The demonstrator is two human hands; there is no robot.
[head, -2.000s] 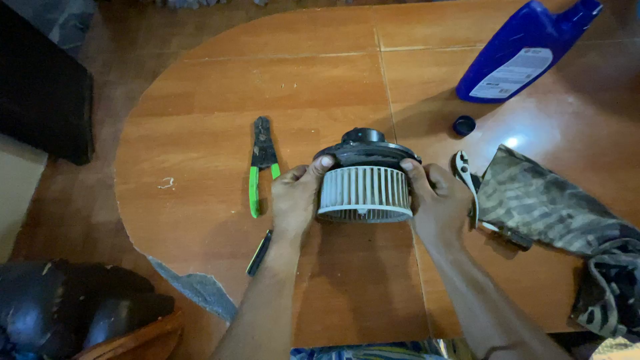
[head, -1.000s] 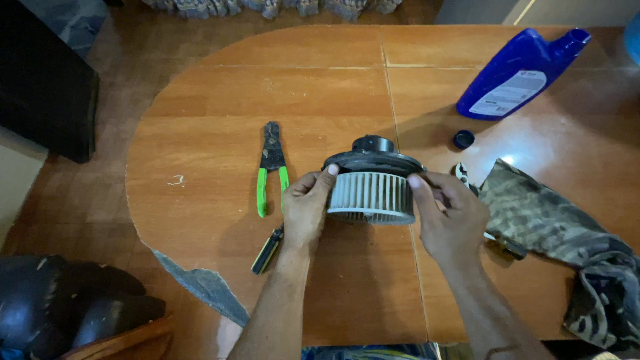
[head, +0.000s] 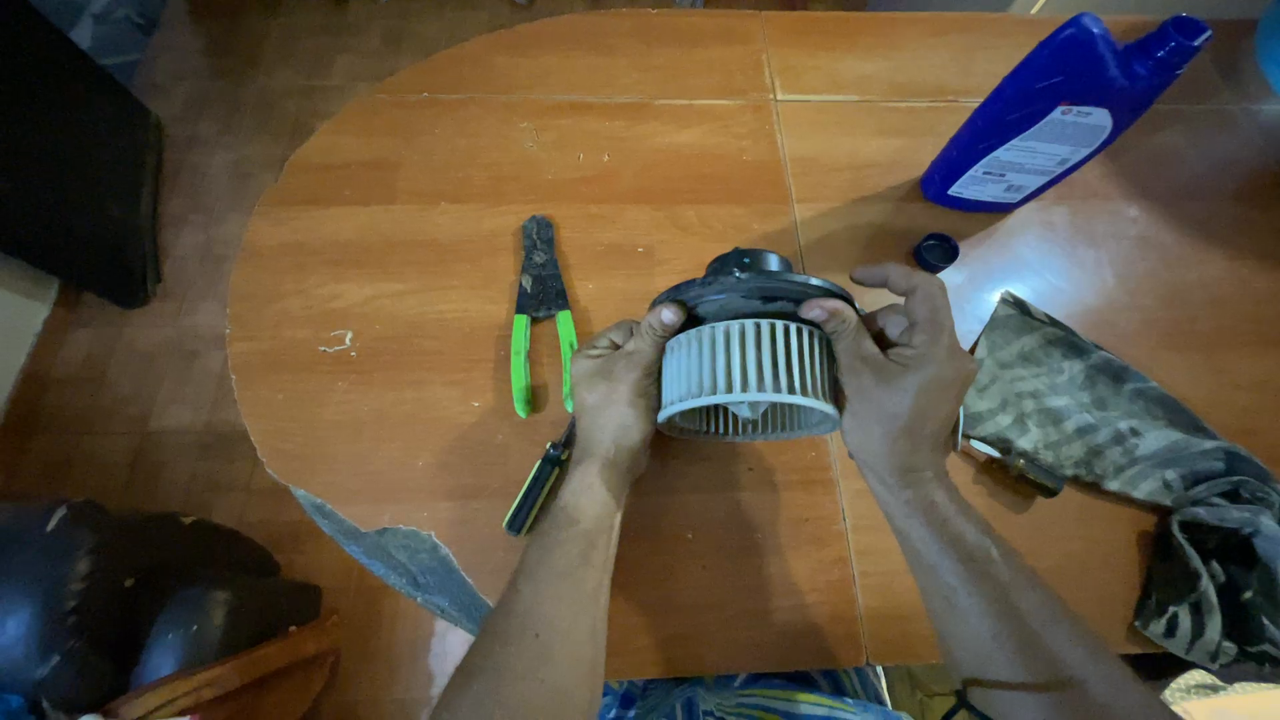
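A blower motor (head: 748, 290) with a black flange and a pale finned fan wheel (head: 750, 375) is held up over the wooden table, its wheel facing down and toward me. My left hand (head: 620, 390) grips the left side, thumb on the flange edge. On the right side, my right hand (head: 895, 370) holds the flange with its thumb, while its index finger sticks out. Left of the motor lie wire strippers (head: 541, 300) with green handles. A screwdriver (head: 538, 490) with a black and yellow handle lies beside my left wrist, its front end partly hidden.
A blue plastic bottle (head: 1040, 120) stands uncapped at the back right, with a dark cap (head: 936, 253) in front of it. A camouflage cloth (head: 1120, 410) lies on the right, partly covering a tool. The table's left edge (head: 232, 330) is curved, with damaged veneer near the front.
My right index finger has lifted away from the flange and now points outward. Both hands still hold the blower motor.
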